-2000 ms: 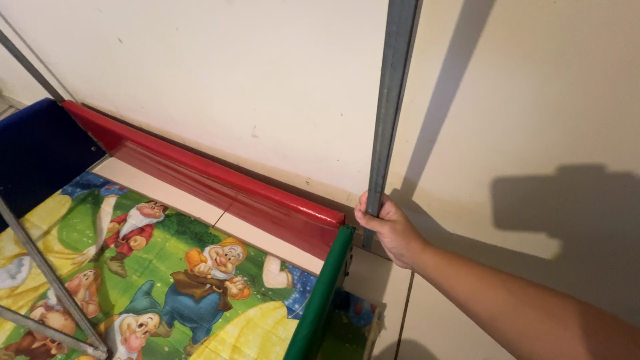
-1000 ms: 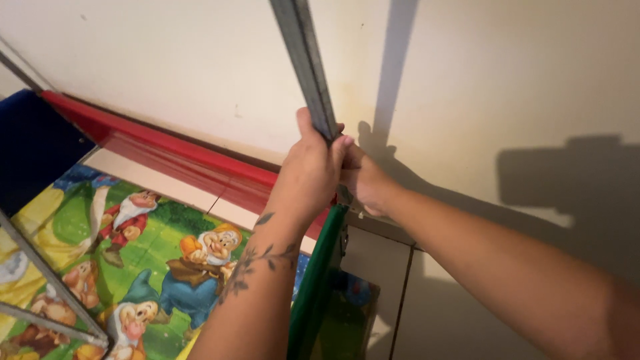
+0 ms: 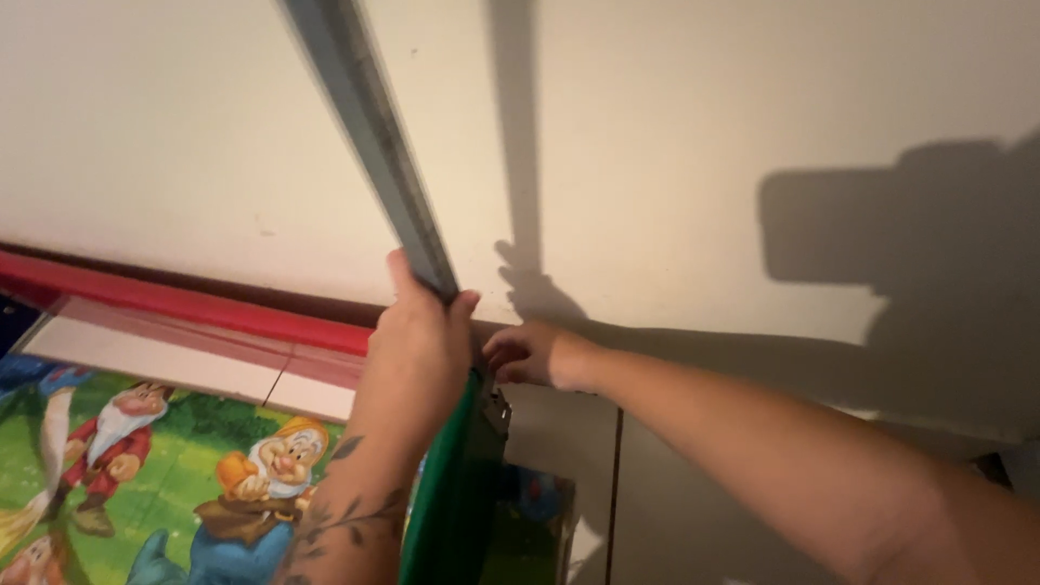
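Note:
My left hand [image 3: 422, 325] is wrapped around the lower part of a grey metal bar [image 3: 374, 138], which leans up and to the left in front of the wall. Just right of the bar's foot is my right hand [image 3: 532, 355], its fingers curled near the corner; whether the fingertips touch the bar or the corner cannot be told. A red padded rail [image 3: 187, 305] runs along the wall to this corner. Below the hands a green padded rail [image 3: 447, 479] meets it, with a small metal fitting [image 3: 497, 410] at its end. The joint itself is partly hidden by my left hand.
Inside the rails lies a mat printed with cartoon dwarfs [image 3: 179, 455]. The pale wall [image 3: 650, 97] stands close behind, with shadows on it. Light floor tiles [image 3: 666, 487] show to the right of the green rail. Part of a dark blue panel [image 3: 15, 321] is at the left edge.
Since two seconds ago my left hand has come into view and taken hold of the bar. My right hand, earlier around the bar, has moved off it to the right. The view has moved closer.

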